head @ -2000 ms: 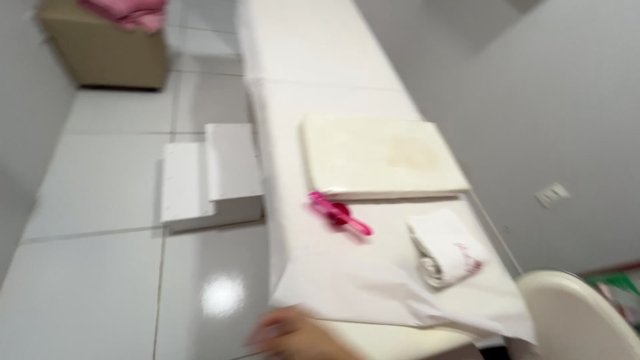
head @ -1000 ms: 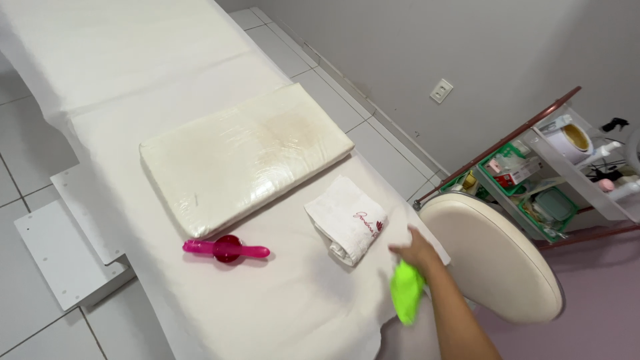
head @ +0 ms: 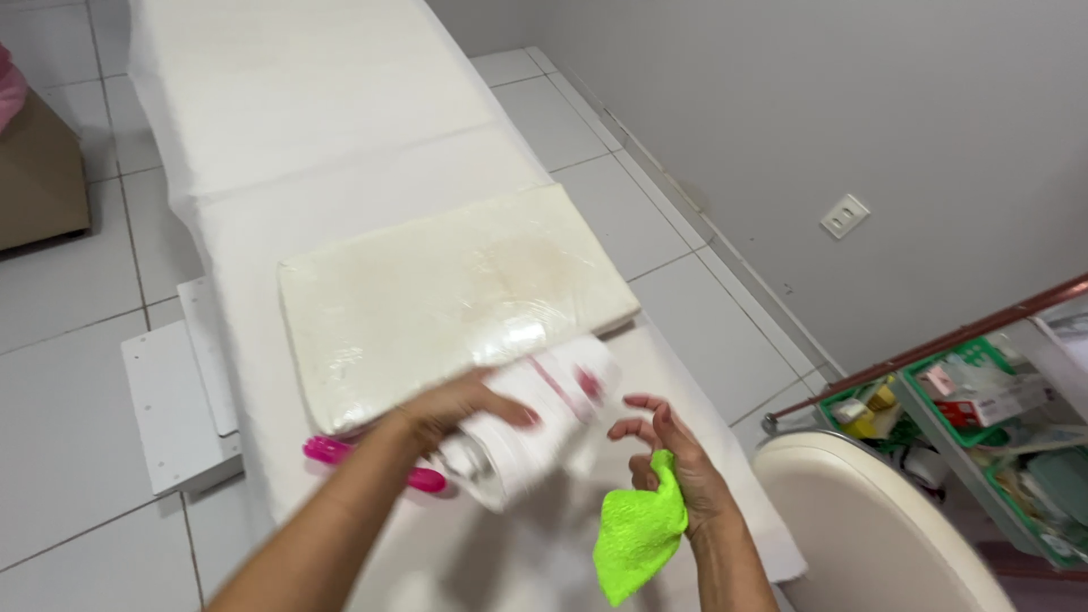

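Observation:
My left hand point(head: 463, 412) grips a folded white cloth point(head: 544, 408) with pink markings, lifted over the near end of the covered bed and blurred by motion. To its right, my right hand point(head: 676, 467) holds a bright green cloth point(head: 637, 531) that hangs down from the palm; the fingers are curled and apart. A pink plastic object point(head: 425, 479) lies on the white bed cover point(head: 357, 93), partly hidden behind my left wrist. Beyond my hands rests a cream pad wrapped in clear plastic point(head: 442, 289).
At the right stand a cream chair point(head: 858, 518) and a cart with green baskets point(head: 977, 433) of supplies. A white step point(head: 183, 416) is left of the bed, and a brown box-like piece point(head: 38, 170) is farther left. A grey wall with an outlet point(head: 845, 216) borders the right side.
The folded white cloth lay on the bed one second ago and is now lifted in my left hand, which has come into view. The green cloth remains in my right hand.

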